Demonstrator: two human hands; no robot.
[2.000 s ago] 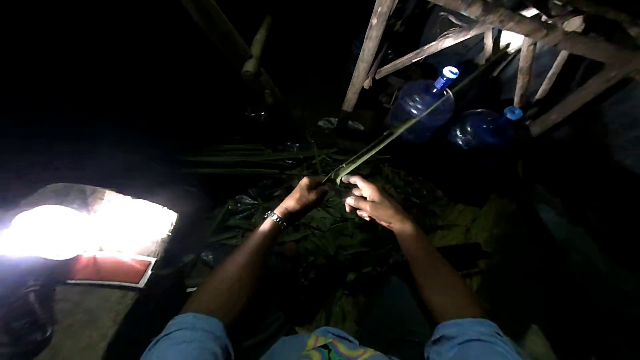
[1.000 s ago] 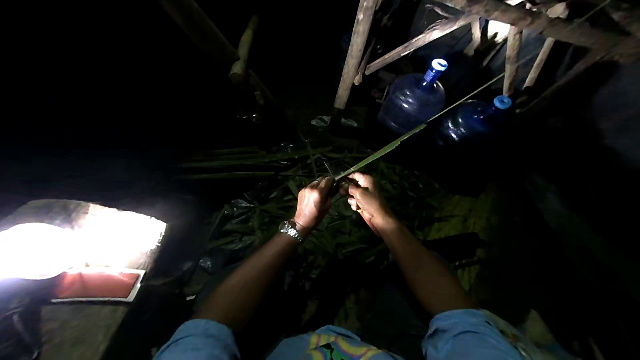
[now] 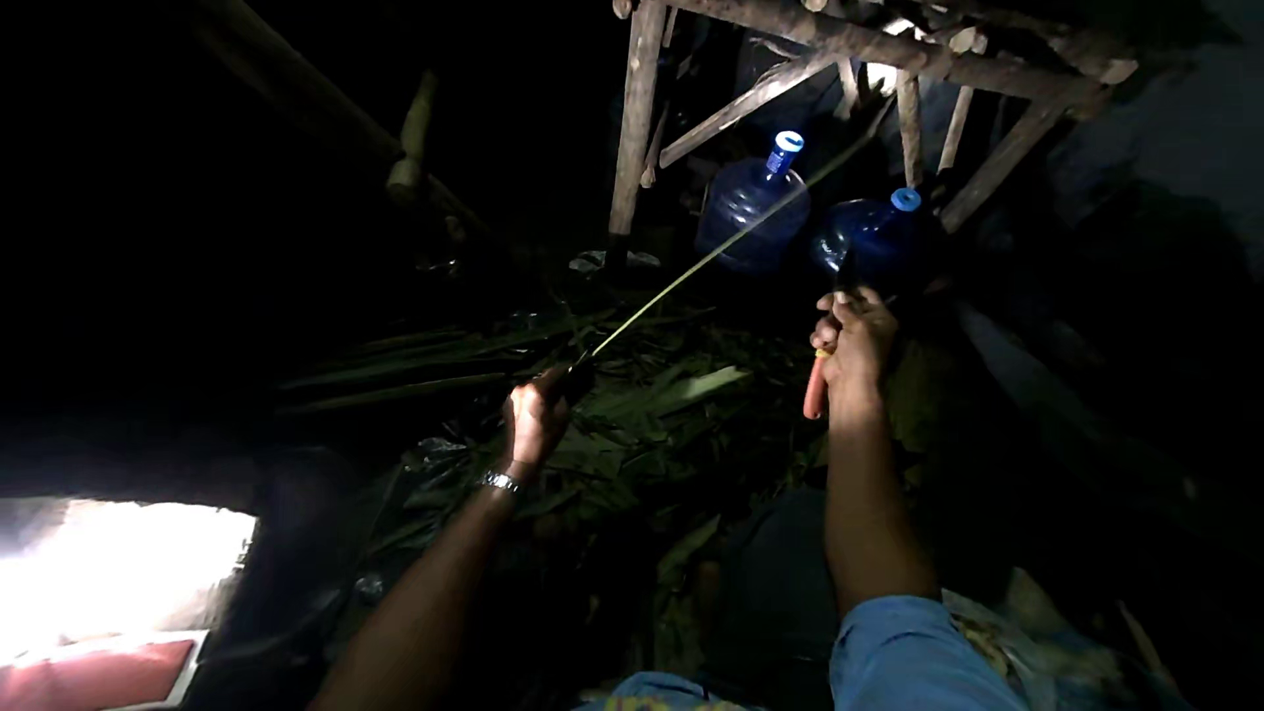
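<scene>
My left hand (image 3: 536, 420), a metal-band watch on its wrist, is closed around the near end of a long thin green leaf strip (image 3: 676, 281). The strip runs up and to the right, passing in front of a blue water jug. My right hand (image 3: 857, 336) grips a tool with a red handle (image 3: 815, 387) and a yellow collar, apparently a knife; its dark blade is hard to make out against the dark. The strip does not touch my right hand. Cut green leaves (image 3: 652, 395) lie in a heap below and between both hands.
Two large blue plastic water jugs (image 3: 752, 212) (image 3: 874, 237) stand beyond my right hand, under a frame of rough wooden poles (image 3: 640, 118). A brightly lit surface with a red, white-edged object (image 3: 99, 671) is at lower left. A log (image 3: 413, 138) shows in the dark at upper left.
My hands, close together at the strip before, are now wide apart. My right hand has moved right and away from the strip, and the red-handled tool now shows in it.
</scene>
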